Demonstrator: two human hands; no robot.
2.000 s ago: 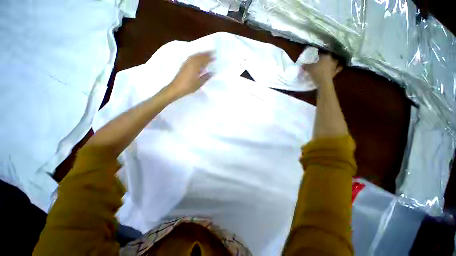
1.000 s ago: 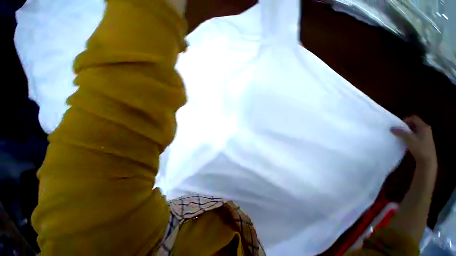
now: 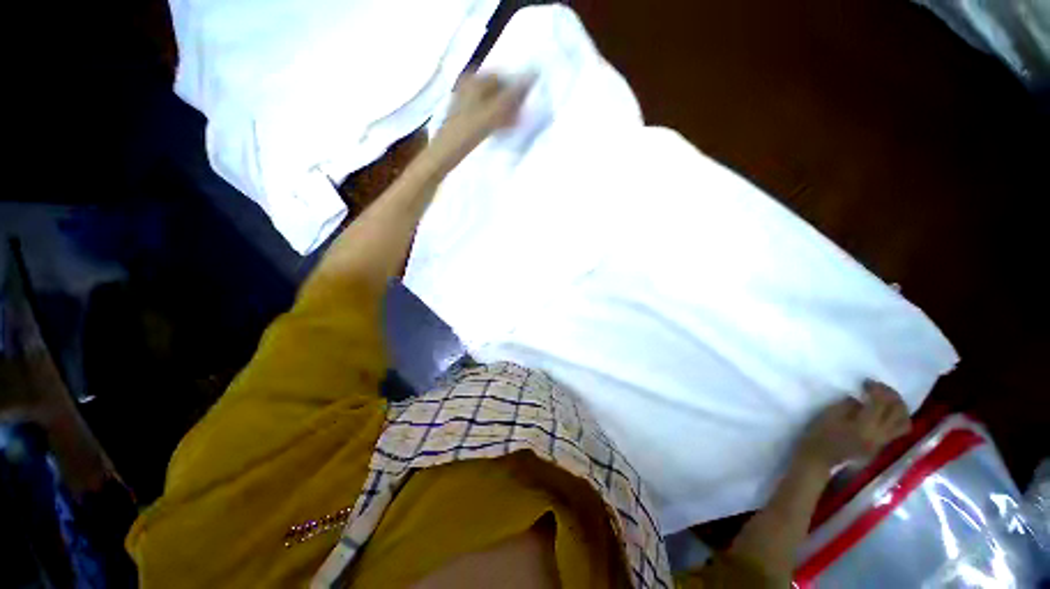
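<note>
A white garment (image 3: 645, 265) lies partly folded across the dark brown table in front of me, running from upper middle to lower right. My left hand (image 3: 497, 106) is on its upper left part, blurred, with the fingers over the cloth. My right hand (image 3: 858, 426) is at its lower right edge, with the fingers bent on the cloth. Whether either hand pinches the cloth is unclear.
A pile of unfolded white garments (image 3: 322, 81) lies at the upper left. A stack of empty clear bags (image 3: 944, 518) with red bands is at the lower right. Shiny plastic (image 3: 993, 29) shows at the top right corner. Dark cluttered items are below the table at left.
The garment now lies as a narrower shape on the table. My left arm has come back from the top edge to the upper left. My right hand has moved down and left.
</note>
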